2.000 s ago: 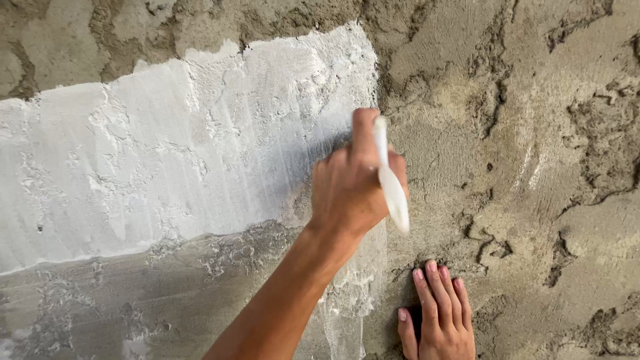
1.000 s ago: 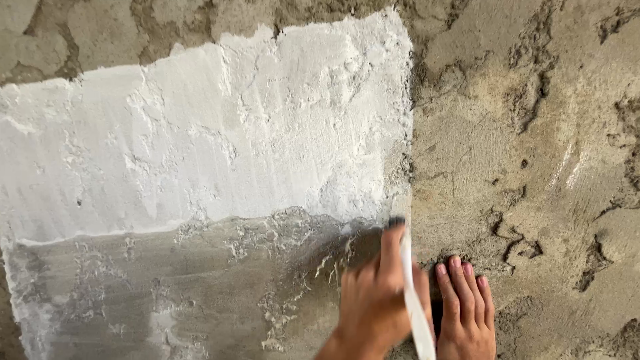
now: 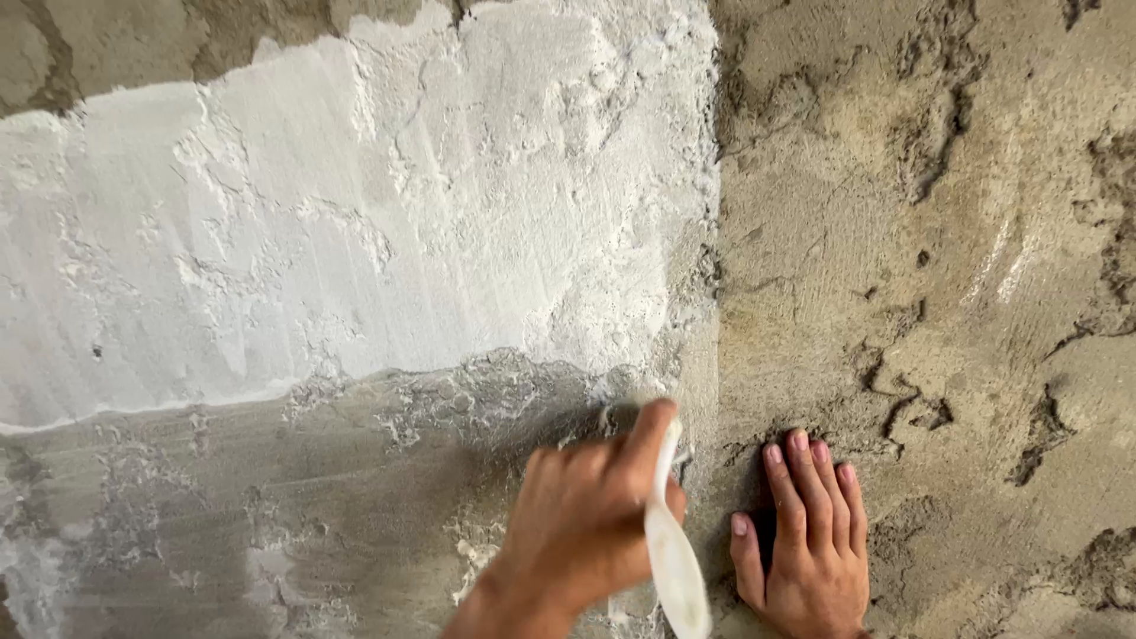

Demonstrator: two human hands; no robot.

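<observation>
My left hand (image 3: pixel 590 510) grips a tool with a white plastic handle (image 3: pixel 676 559), possibly a brush; its working end is hidden by the fingers and blurred. The hand is at the wall by the right end of a smooth grey band (image 3: pixel 337 497), just below the lower edge of a white coated patch (image 3: pixel 444 222). To its right, my right hand (image 3: pixel 812 550) lies flat against rough bare plaster, fingers pointing up and slightly spread, holding nothing. A straight vertical edge (image 3: pixel 716 204) separates the white patch from the rough plaster.
Rough brown-grey plaster (image 3: pixel 941 248) with pits and ridges covers the right side of the wall. A strip of similar rough plaster (image 3: pixel 142 40) runs above the white patch. White smears (image 3: pixel 40 568) mark the grey band at lower left.
From two seconds ago, my left hand has moved down with the tool, from beside the white patch's right edge to below the patch. My right hand has stayed flat on the wall.
</observation>
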